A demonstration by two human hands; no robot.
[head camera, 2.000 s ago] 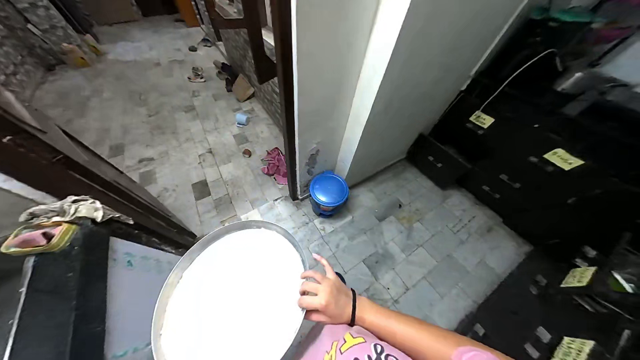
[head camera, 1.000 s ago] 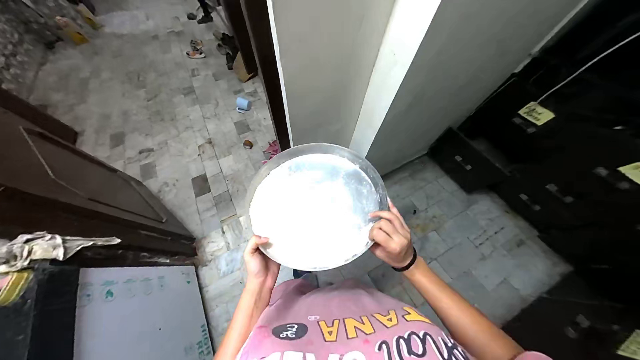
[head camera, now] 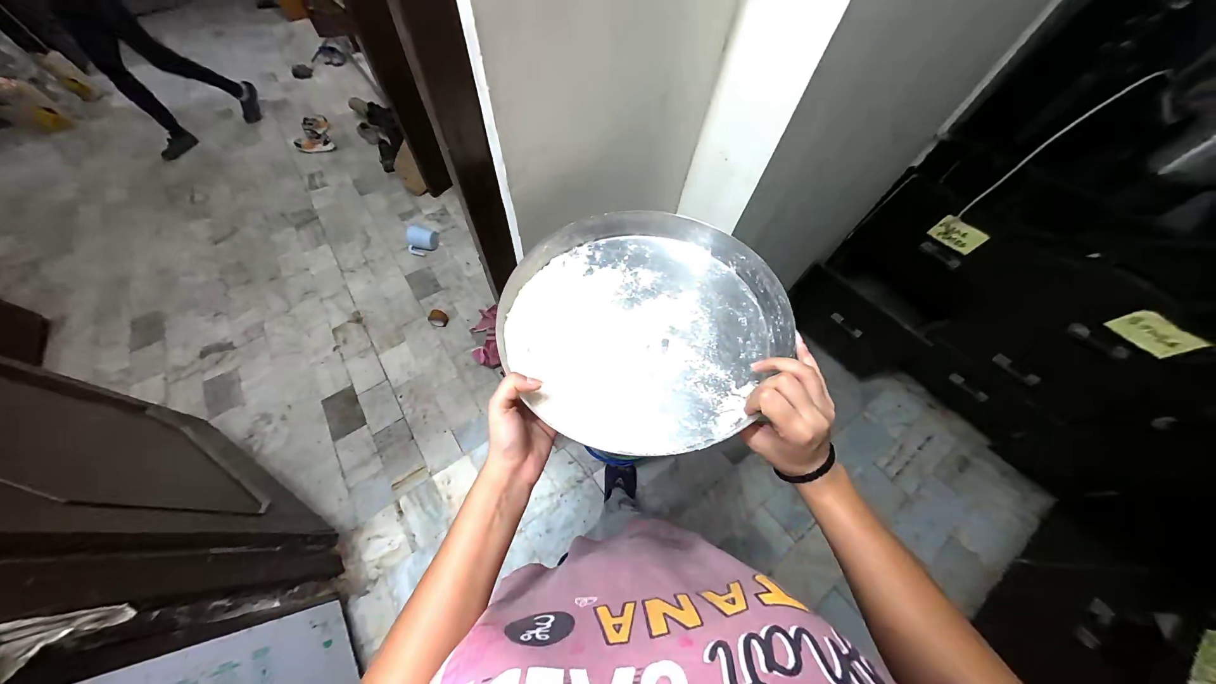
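Observation:
A round metal pan [head camera: 731, 275] is held out in front of me in the head view, tilted a little. White powder [head camera: 608, 351] covers its left and lower part, and bare metal dusted with powder shows at the right. My left hand [head camera: 518, 427] grips the rim at the lower left, thumb over the edge. At the lower right, my right hand [head camera: 790, 404] grips the rim with its fingers bent over the inside; it has a black band at the wrist. The pan hides most of a blue object [head camera: 608, 458] beneath it.
Black drawers [head camera: 969, 385] with yellow notes stand at right. A wall corner [head camera: 608, 114] and dark door frame [head camera: 465, 142] rise ahead. Beyond the doorway are a blue mug [head camera: 422, 237], sandals [head camera: 314, 135] and a person's legs [head camera: 161, 66]. A dark door [head camera: 123, 456] is at left.
Two seconds ago only my right hand showed on the pan, which was farther left; now both hands hold it in front of me. More bare metal shows in it. A person's legs have appeared beyond the doorway.

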